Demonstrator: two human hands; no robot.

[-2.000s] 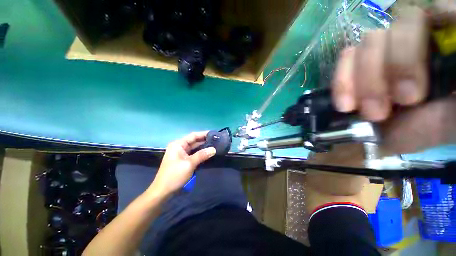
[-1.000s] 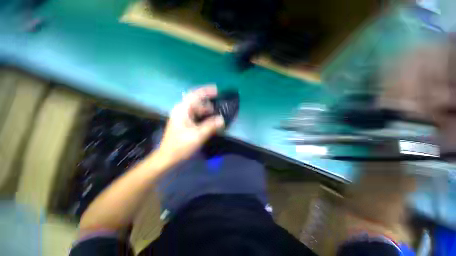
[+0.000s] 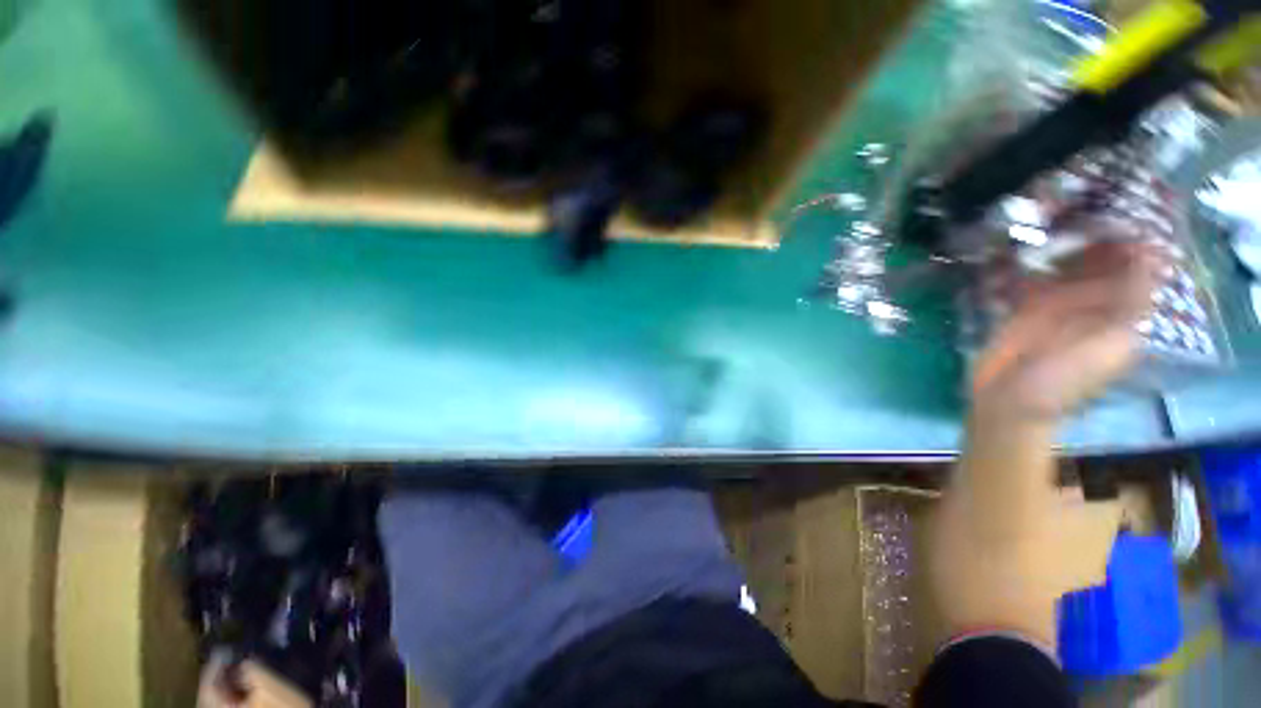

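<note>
My left hand (image 3: 252, 683) is low at the left, over the floor carton of black parts (image 3: 284, 574). It is mostly cut off by the bottom edge; whether it holds anything is unclear. My right hand (image 3: 1062, 332) is blurred at the near side of the motor tray (image 3: 1175, 311), below the screwdriver; its fingertips and any held thing cannot be made out. The electric screwdriver (image 3: 1065, 152), black with yellow bands, hangs tilted at the upper right, with its nose pointing down-left and no hand visibly on its body.
A large carton (image 3: 401, 197) with black housings (image 3: 581, 215) stands on the green bench (image 3: 456, 332), one housing at its front flap. Shiny metal support joints (image 3: 864, 277) are left of the screwdriver. Below the bench are a carton with clear blister trays (image 3: 885, 595) and a blue crate (image 3: 1123, 602).
The black housing has left my left hand's former place at the bench edge; that hand is now down by the floor carton. My right hand has left the screwdriver, which has swung up and right.
</note>
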